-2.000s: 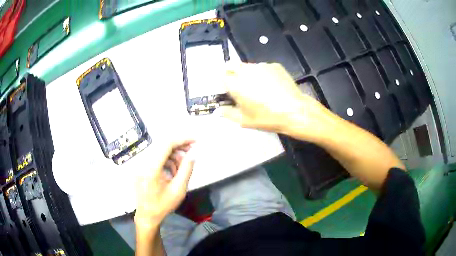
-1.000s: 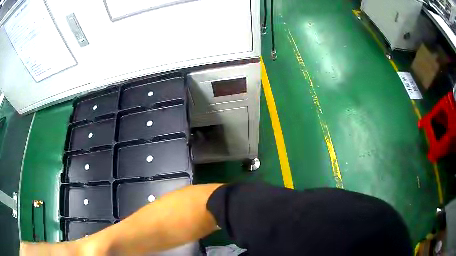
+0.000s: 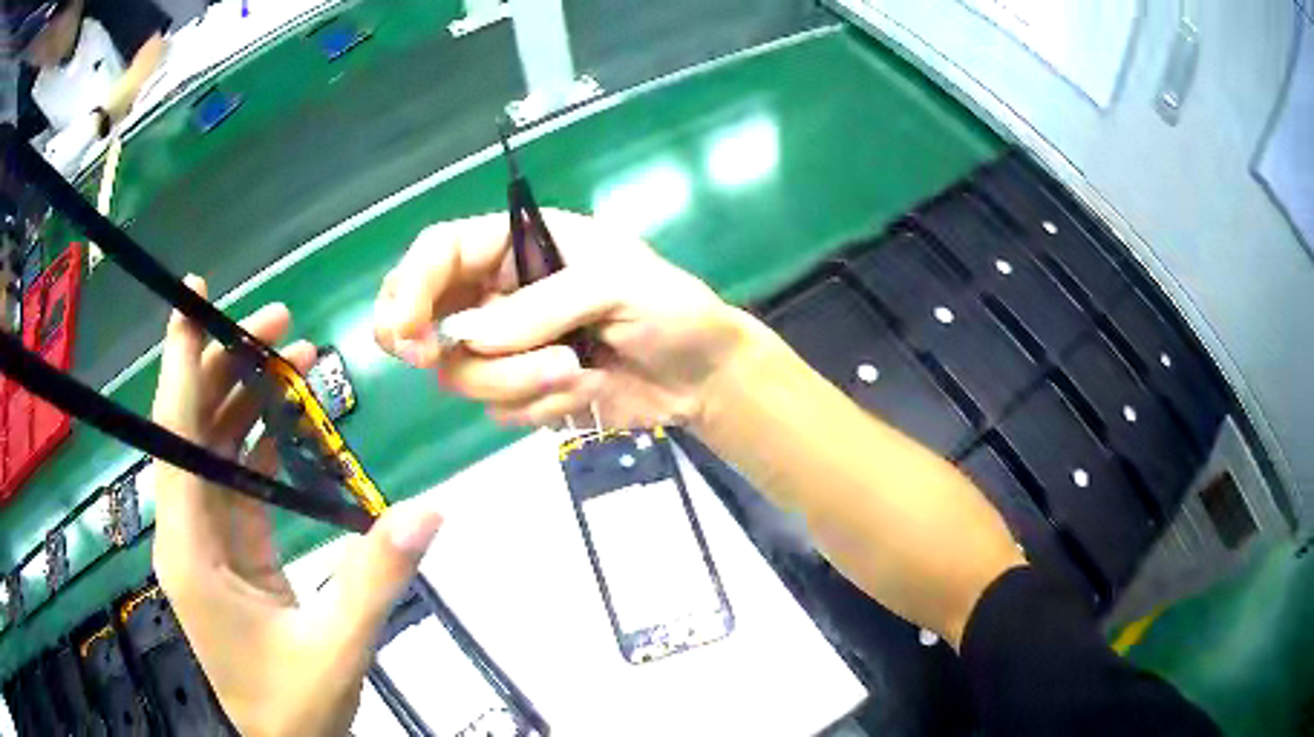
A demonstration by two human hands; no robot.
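My left hand (image 3: 260,533) holds a black phone middle frame (image 3: 144,418) raised close to the camera, its orange-gold end between fingers and thumb. My right hand (image 3: 577,324) holds black tweezers (image 3: 530,238), tips pointing up, to the right of the held frame and apart from it. The fingertips of my right hand are pinched; whether they hold a small part cannot be told. A second phone frame (image 3: 591,497) lies on the white work surface (image 3: 778,634). A third frame (image 3: 468,670) lies to its left, partly hidden by my left hand.
Empty black blister trays (image 3: 994,360) stand at the right beside a pale cabinet (image 3: 1066,130). Filled black trays (image 3: 94,677) are at the lower left. The green conveyor belt (image 3: 807,173) runs behind, with frames at left. A red tray (image 3: 51,360) and another person (image 3: 94,79) are at far left.
The view has swung back from the cabinet and floor to the work surface. My left hand now holds up a frame, and my right hand is raised with tweezers.
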